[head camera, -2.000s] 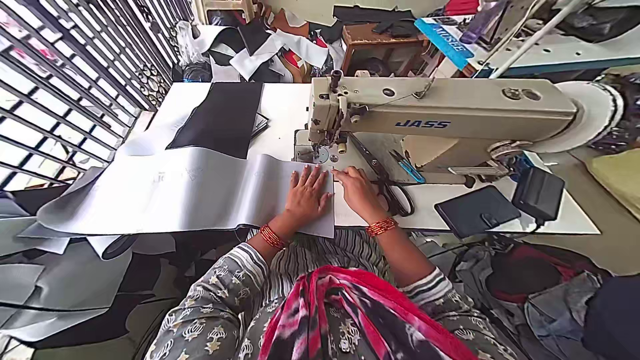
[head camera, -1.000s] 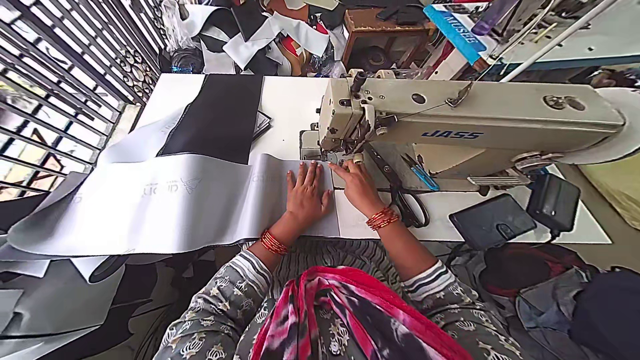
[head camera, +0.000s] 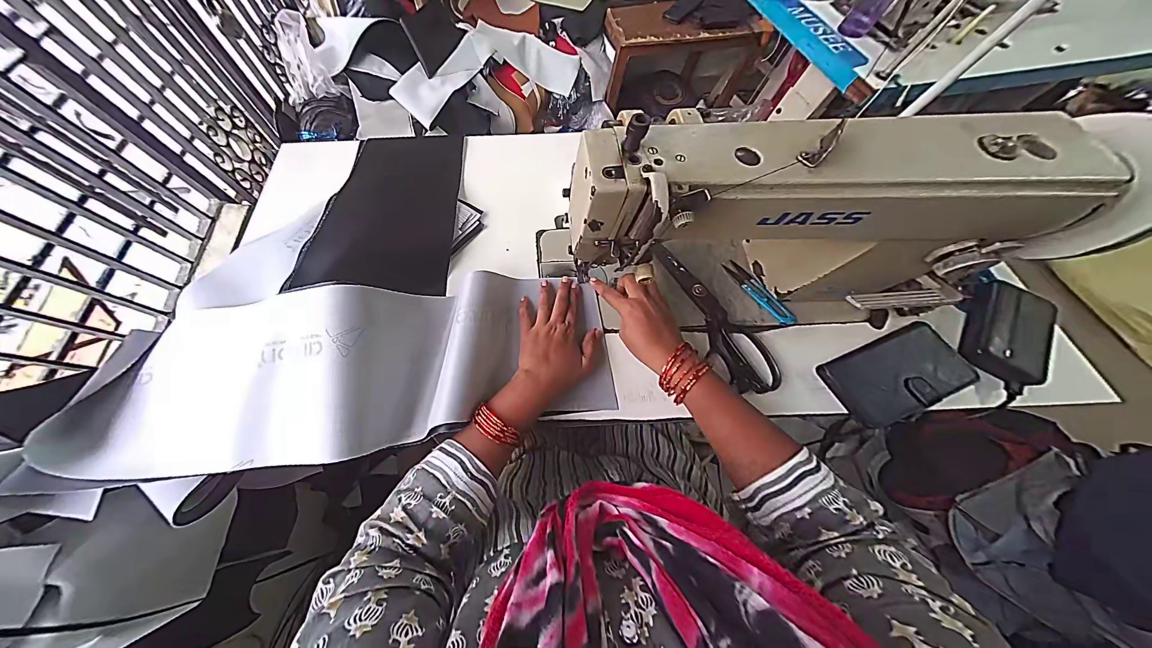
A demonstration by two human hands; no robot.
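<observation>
A long light-grey sheet of backed material [head camera: 360,360] lies across the left of the table, its right end just in front of the needle area of the Jass sewing machine [head camera: 846,198]. My left hand [head camera: 553,342] rests flat on that end, fingers spread. Beside it, my right hand [head camera: 639,319] is near the sheet's right edge, index finger stretched toward the presser foot and the other fingers curled; whether it grips anything is hidden. Black-handled scissors [head camera: 720,324] lie just right of my right hand, and blue thread snips [head camera: 760,292] lie farther right on the machine bed.
A black sheet [head camera: 387,216] lies behind the grey one, with a small dark stack [head camera: 466,225] beside it. A black wallet-like case [head camera: 895,371] and a black box [head camera: 1008,333] are at the right. Metal window bars [head camera: 90,180] stand left; scraps [head camera: 486,72] are piled behind the table.
The view has shifted a little. Both hands stay at the right end of the grey sheet, by the machine's needle area.
</observation>
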